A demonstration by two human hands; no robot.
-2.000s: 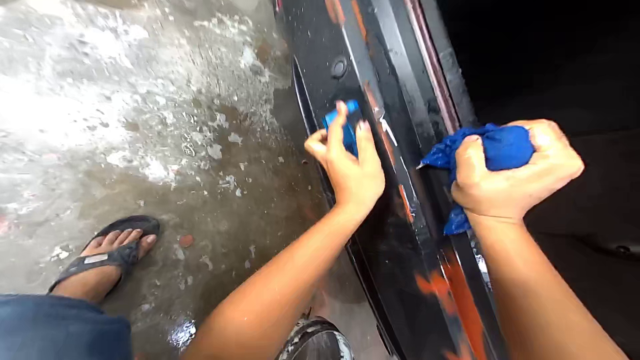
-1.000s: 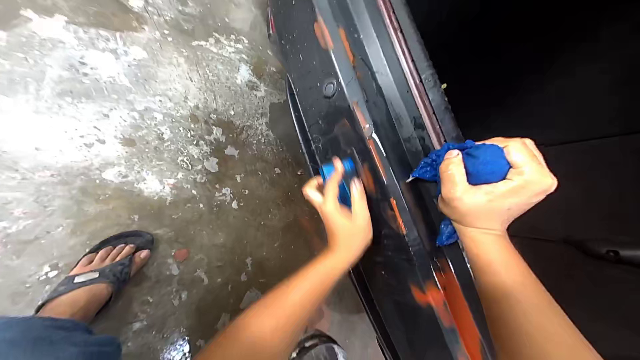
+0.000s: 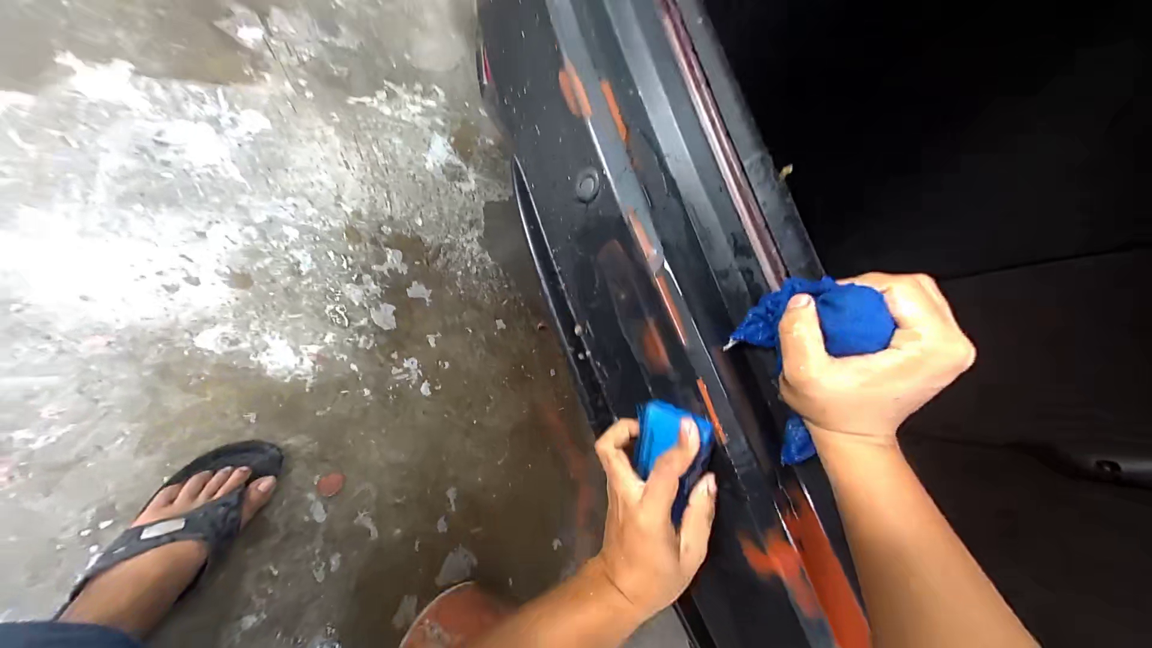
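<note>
My left hand (image 3: 652,513) grips a small blue block (image 3: 670,441) and holds it against the wet black car bumper (image 3: 612,297), whose paint shows several orange-red patches. To its upper right, my right hand (image 3: 877,346) is closed around a bunched wet blue cloth (image 3: 850,319), over the bumper's inner edge. A loose end of the cloth hangs below the fist. A round cap (image 3: 587,184) sits in the bumper farther up. The underside of the blue block is hidden.
A dark trunk opening (image 3: 990,180) lies at the right of the bumper. On the left is a wet, paint-spotted concrete floor (image 3: 360,315). A foot in a black sandal (image 3: 207,513) stands at lower left, and a round reddish object (image 3: 459,616) is at the bottom edge.
My left hand has slid down along the bumper with the blue block, away from the round cap. The right hand still clutches the blue cloth at about the same place.
</note>
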